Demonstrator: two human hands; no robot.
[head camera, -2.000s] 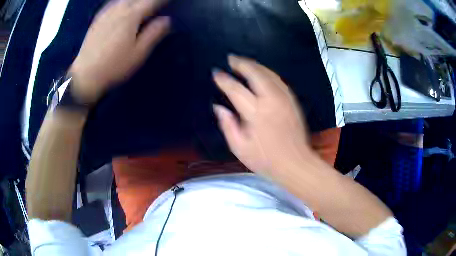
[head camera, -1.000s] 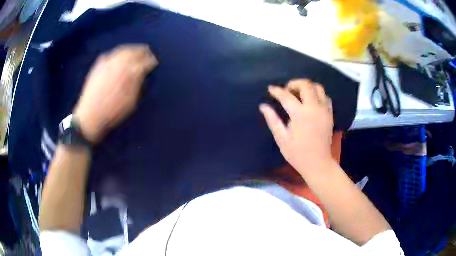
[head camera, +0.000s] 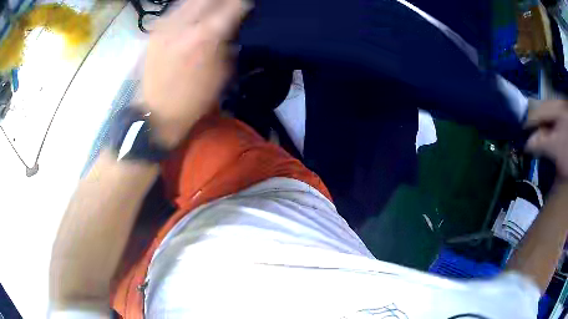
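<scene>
A dark navy fabric panel (head camera: 373, 56) stretches across the top between my hands and hangs in dark folds towards the floor, with a pale strip along its upper right edge. My left hand (head camera: 190, 68) is blurred at the panel's left end. Its fingertips are unclear, so its grip cannot be told. My right hand (head camera: 551, 134) is at the right picture edge, partly cut off, with curled fingers closed on the panel's right end.
The white machine table (head camera: 81, 68) lies at left, with a brown-notched plate outline. A yellow fluffy bundle (head camera: 62, 22) and black scissor handles (head camera: 144, 19) show at top left. Orange cloth (head camera: 230, 156) covers my lap. A blue basket (head camera: 467, 263) stands at lower right.
The view has swung right, so the table and yellow bundle now appear at left. The panel has moved off the table area to my right side, and my right hand has reached far right with it.
</scene>
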